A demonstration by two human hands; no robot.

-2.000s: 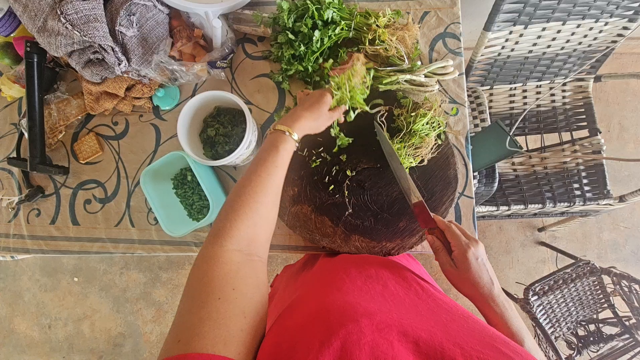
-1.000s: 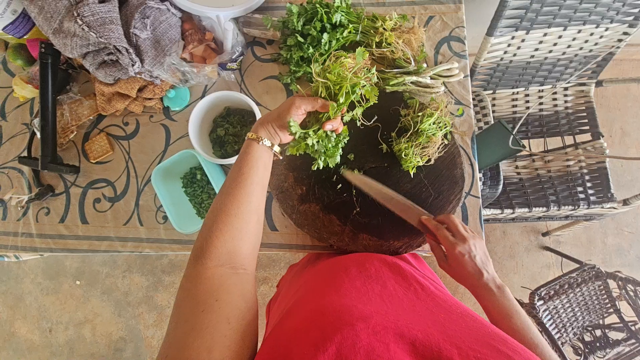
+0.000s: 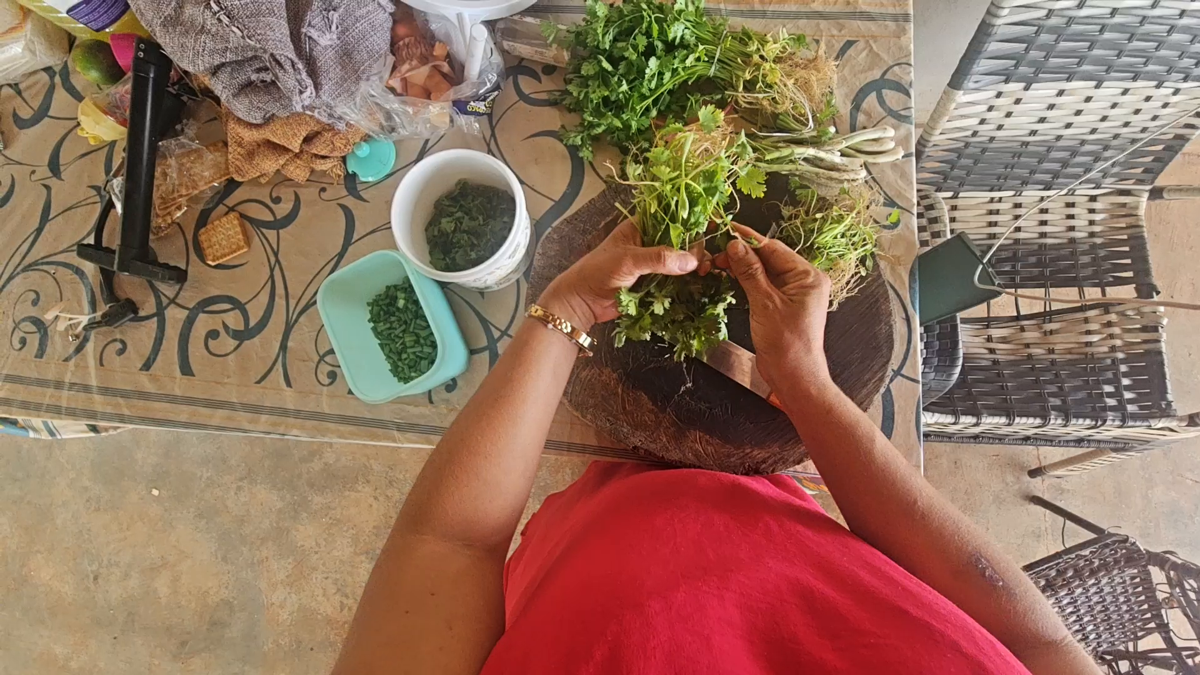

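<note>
My left hand (image 3: 623, 272), with a gold-coloured bracelet at the wrist, holds a leafy bunch of green herbs (image 3: 680, 192) over a round dark wooden board (image 3: 684, 412). At the bunch's right side, the fingertips of my right hand (image 3: 783, 291) pinch a thin stem or leaf. A knife (image 3: 738, 366) lies on the board, its blade partly under the leaves and its handle mostly hidden by my right wrist. Behind, a larger heap of herbs (image 3: 647, 70) with roots lies beside white-stemmed greens (image 3: 844, 150). A rooty trimmed clump (image 3: 834, 234) rests at the board's right.
Left of the board stand a white tub (image 3: 408, 211) of dark leaves and a turquoise container (image 3: 450, 361) of chopped greens. Farther left are a turquoise lid (image 3: 371, 159), a cracker (image 3: 223, 238), a black stand-like object (image 3: 141, 159) and cloths (image 3: 281, 56). Woven chairs (image 3: 1041, 225) stand right.
My right hand has let go of the knife, which now lies on the board, and has moved up to the bunch. My left hand keeps hold of the herbs.
</note>
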